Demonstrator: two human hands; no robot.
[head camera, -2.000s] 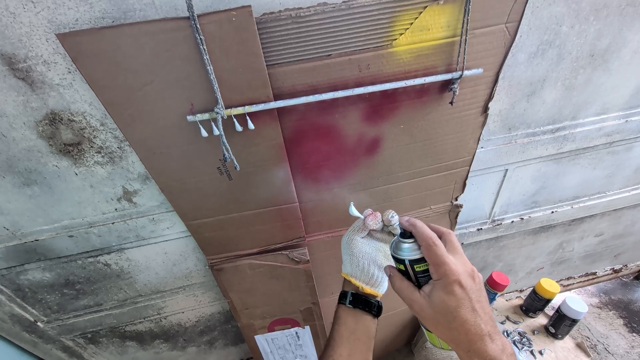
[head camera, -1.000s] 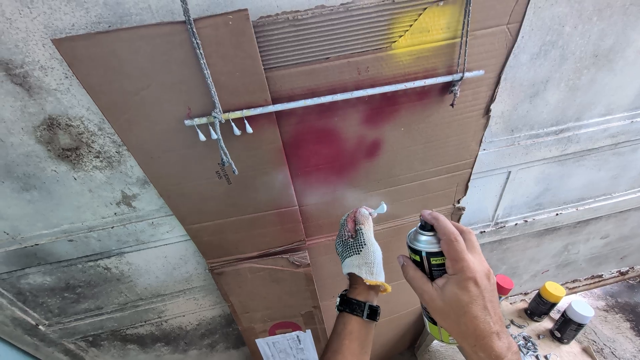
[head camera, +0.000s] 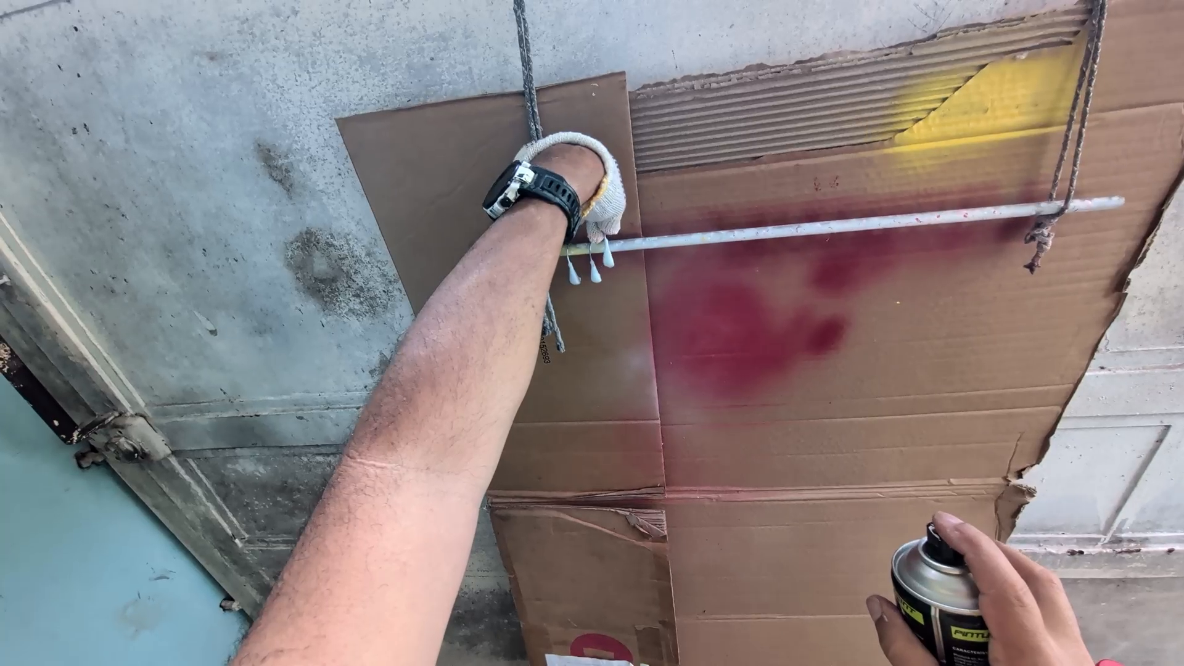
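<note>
My left hand (head camera: 606, 208), in a white knit glove with a black watch at its wrist, is at the left part of a pale horizontal rod (head camera: 832, 226). Its fingers are mostly hidden, so its grip cannot be told. Small white drop-shaped pieces (head camera: 595, 268) show just under the gloved fingertips and the rod; whether the nearest one is held or hangs is unclear. At the lower right my bare right hand (head camera: 1027, 592) is wrapped around a spray paint can (head camera: 932, 583), its index finger on the black nozzle.
Cardboard sheets (head camera: 832, 444) with red and yellow paint stand behind the rod against a grey panelled wall (head camera: 213, 231). Ropes (head camera: 1078, 120) hold the rod up on both sides. A light-blue surface (head camera: 83, 527) with a metal latch (head camera: 125, 447) beside it is at the lower left.
My left hand has gone up and left to the rod; one second ago it held a small white piece below it. The right hand still holds the can, now lower in view.
</note>
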